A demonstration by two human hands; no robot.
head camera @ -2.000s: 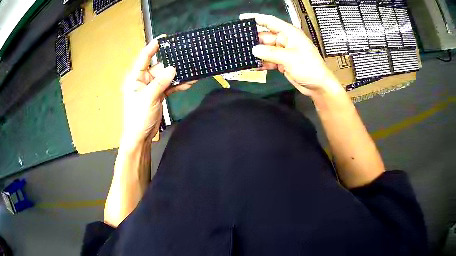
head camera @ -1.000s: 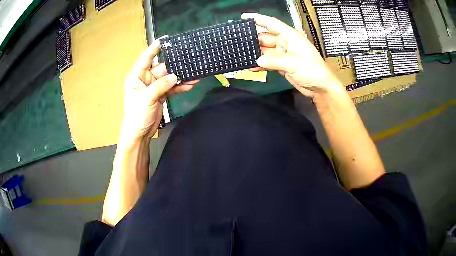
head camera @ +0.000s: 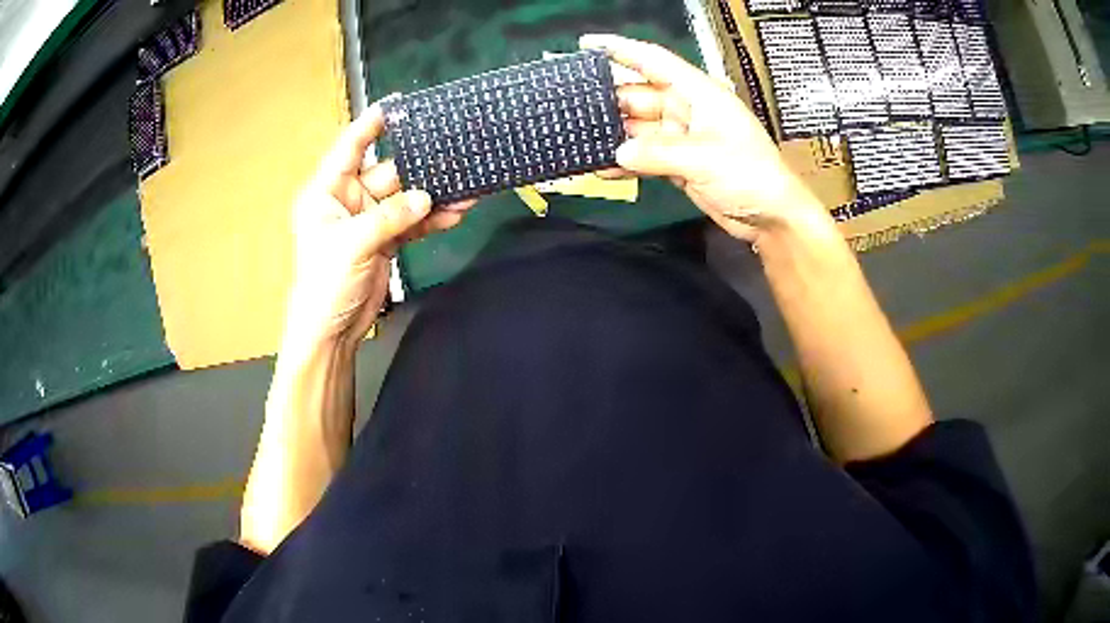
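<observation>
A black rectangular LED board (head camera: 505, 128) with a grid of small whitish dots is held up in front of me, its right end slightly higher than its left. My left hand (head camera: 371, 207) grips its left end, thumb on the near face at the lower corner. My right hand (head camera: 694, 140) grips its right end, thumb on the face and fingers around the edge. The fingertips behind the board are hidden.
Cardboard sheet (head camera: 244, 207) at left, with a few boards (head camera: 149, 122) on its far edge. Laid-out boards (head camera: 895, 73) on cardboard (head camera: 931, 217) at right. Yellow strip (head camera: 532, 201) beside a pale sheet (head camera: 596, 187) on the green bench (head camera: 444, 256). Blue bin (head camera: 34, 472) at lower left.
Both hands keep hold of the board. The board has tilted slightly, and its dots look less bright than before. The surroundings have shifted slightly left in the picture.
</observation>
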